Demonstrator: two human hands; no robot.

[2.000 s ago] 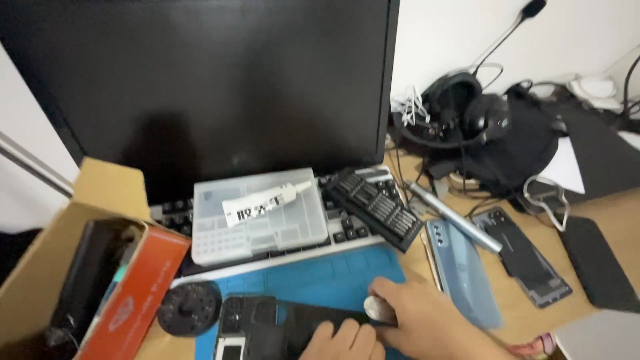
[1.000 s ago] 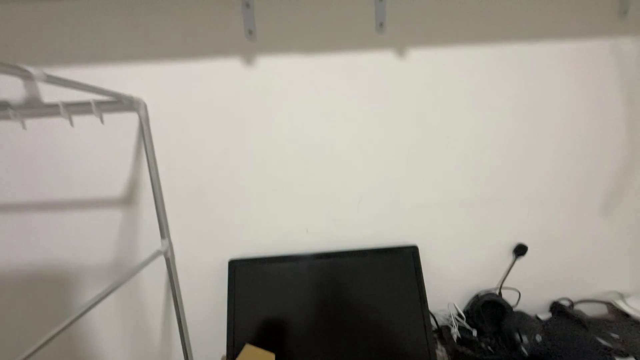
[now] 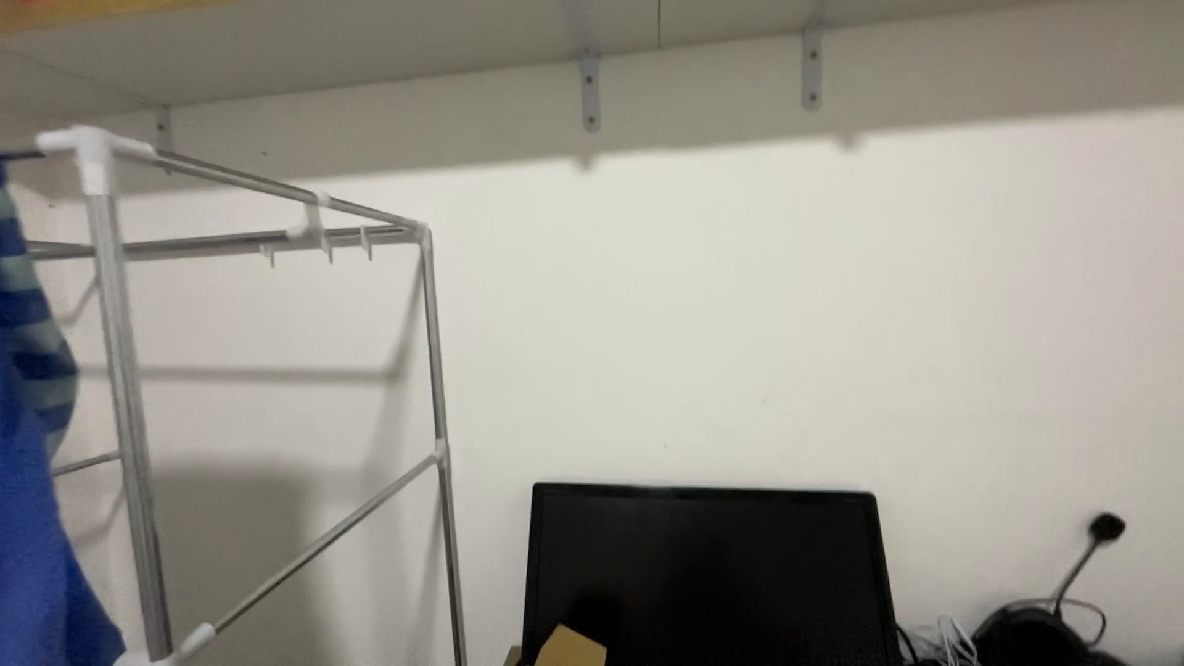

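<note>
Neither my left hand nor my right hand is in the head view, so what they hold is hidden. At the bottom centre is the upper part of a black monitor (image 3: 712, 573) with a dark screen. The tip of a cardboard box flap (image 3: 572, 647) overlaps its lower left corner. To the right of the monitor, a black headset (image 3: 1031, 636) shows only in part, its boom microphone (image 3: 1107, 527) pointing up. White cables (image 3: 957, 641) lie between the two.
A metal tube rack (image 3: 120, 370) with white plastic joints stands at the left. Blue striped fabric (image 3: 37, 388) hangs at the far left edge. Overhead is a shelf (image 3: 416, 46) on metal brackets (image 3: 590, 92), fixed to a white wall (image 3: 740, 324).
The view has swung up from the desk to the wall. Both hands, seen at a phone on a blue mat two seconds ago, are out of view. The shelf and more of the rack now show.
</note>
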